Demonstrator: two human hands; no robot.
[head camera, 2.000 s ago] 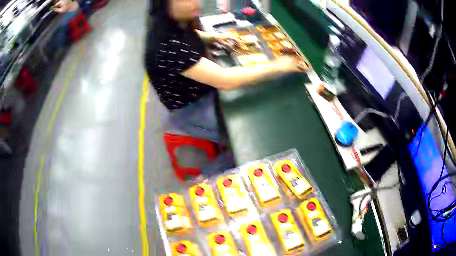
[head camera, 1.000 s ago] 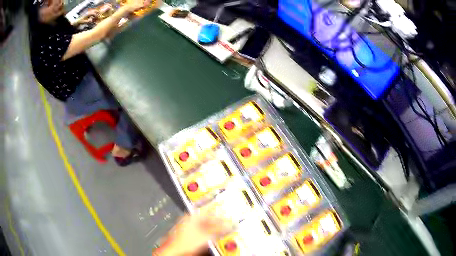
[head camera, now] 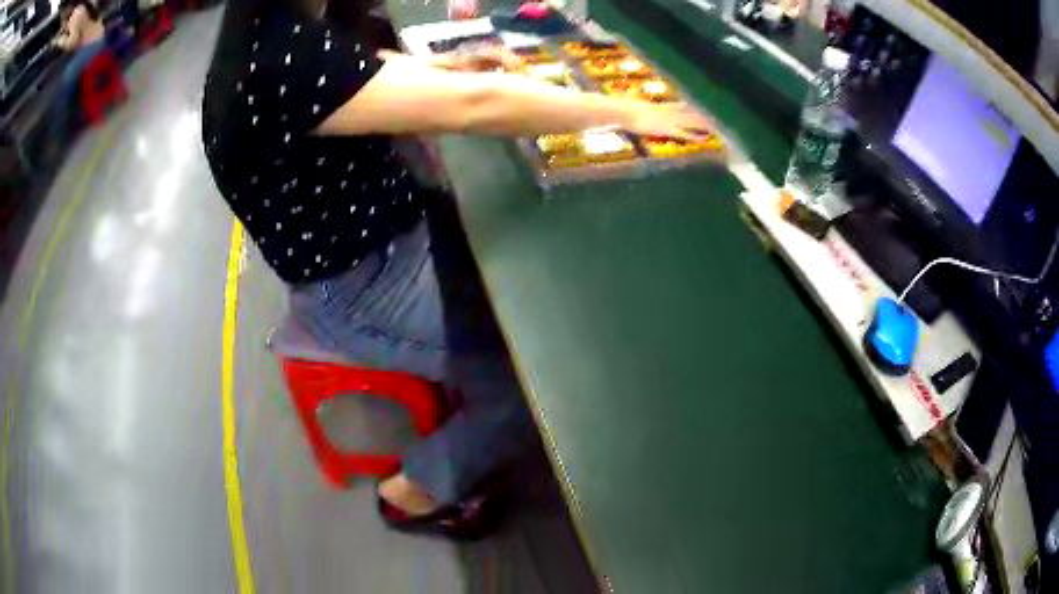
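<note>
Neither of my hands is in the picture. The green bench top (head camera: 674, 348) lies nearest in front of me. A clear tray (head camera: 581, 174) of yellow handheld devices (head camera: 577, 147) lies at its far end, partly covered by a coworker's arm. A white barcode scanner (head camera: 962, 516) is at the lower right, cut off by the edge. A bit of clear plastic edge (head camera: 926, 584) shows at the bottom right.
A coworker in a dark patterned shirt (head camera: 319, 139) sits on a red stool (head camera: 311, 400) left of the bench. On the right, a white shelf (head camera: 830, 284) holds a blue mouse-like object (head camera: 893, 334) and a water bottle (head camera: 822, 128). A lit monitor (head camera: 955, 133) stands behind.
The view has swung towards the far end of the bench. The nearby tray of devices and the hand over it have left the picture. The coworker's arm is still over the far tray.
</note>
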